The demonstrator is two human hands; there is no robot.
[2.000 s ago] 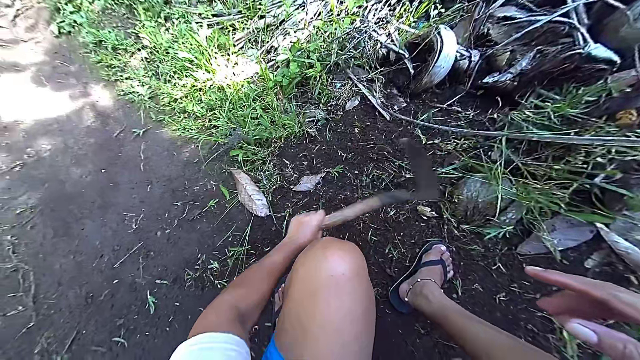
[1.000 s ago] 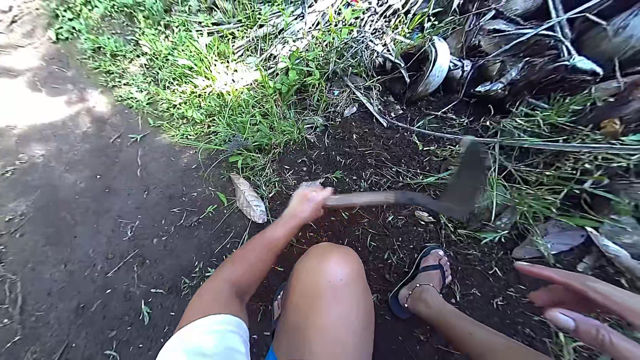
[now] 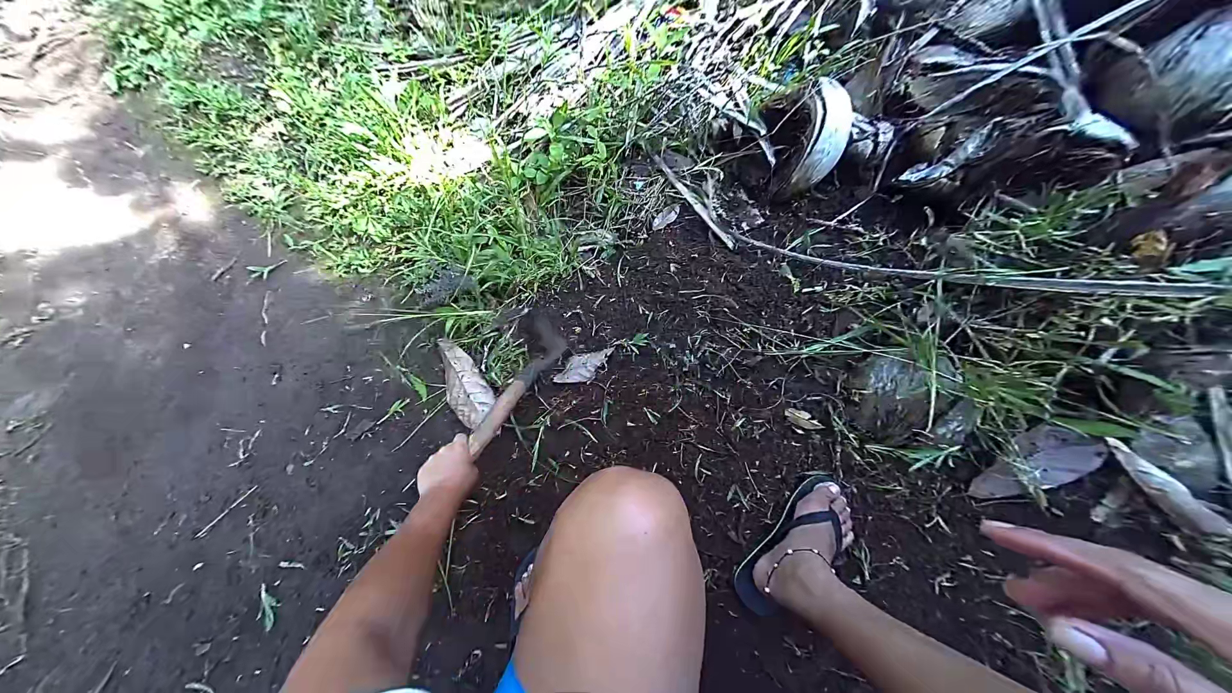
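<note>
My left hand [image 3: 449, 468] is closed round the wooden handle [image 3: 498, 416] of a small hand hoe. The tool's dark metal head [image 3: 545, 335] is blurred and rests at or just over the grass edge, beside a dry leaf [image 3: 468, 383]; whether it touches the soil I cannot tell. A smaller curled leaf [image 3: 582, 366] lies right of the handle. At the lower right my right hand [image 3: 1107, 602] is held with its fingers apart and nothing in it, over soil and grass. Loose dark soil with grass bits [image 3: 674, 414] spreads in front of my bent knee.
Green grass [image 3: 385, 173] borders a bare dirt path [image 3: 183, 385] on the left. Dry husks and wood [image 3: 1001, 125] are piled at the upper right. A long thin stalk [image 3: 991, 279] crosses the right side above a stone [image 3: 890, 395]. My sandalled foot [image 3: 804, 539] stands on the soil.
My left hand has moved left and down with the hoe, whose head has gone from the right side of the soil patch to the grass edge. The right hand stays open at the lower right.
</note>
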